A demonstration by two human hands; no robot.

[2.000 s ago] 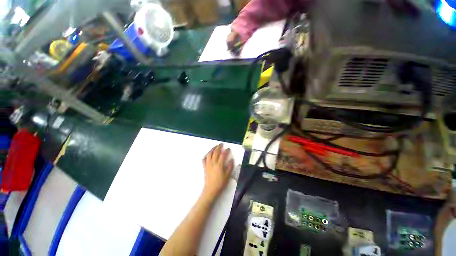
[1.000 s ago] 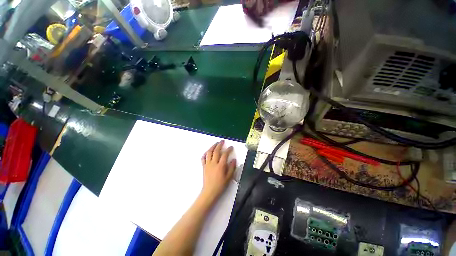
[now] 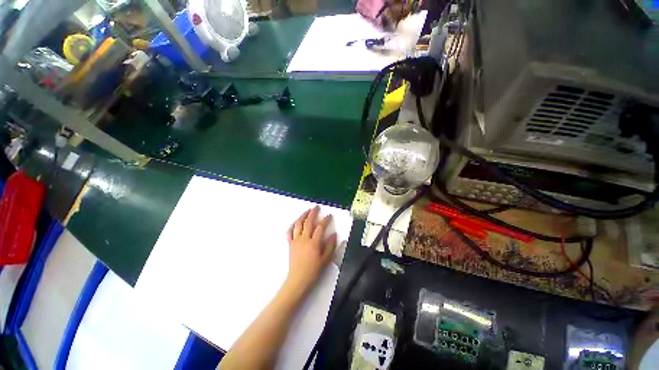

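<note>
My left hand [image 3: 311, 242] lies palm down on a large white paper sheet [image 3: 224, 253], near its right edge, fingers slightly apart and holding nothing. At the lower right edge is a blurred skin-coloured shape, perhaps part of my right hand [image 3: 646, 334], cut off by the picture's edge; whether it holds anything is hidden. The black test board [image 3: 397, 285] right of the sheet carries a cream socket strip [image 3: 376, 340] and small green boards [image 3: 459, 338] under clear covers.
A clear bulb [image 3: 403, 157] stands beyond the board, with black cables around it. Red sticks [image 3: 477, 220] lie on the wooden base before a grey vented instrument [image 3: 578, 119]. Small black units [image 3: 227, 95] lie on the green conveyor [image 3: 318, 144]. Another person's pink sleeve [image 3: 372, 9] shows at the top.
The view shifted, showing the bulb and vented box more clearly. My left hand stays on the sheet. The other person's hand moved up; a dark item now shows on the far white sheet.
</note>
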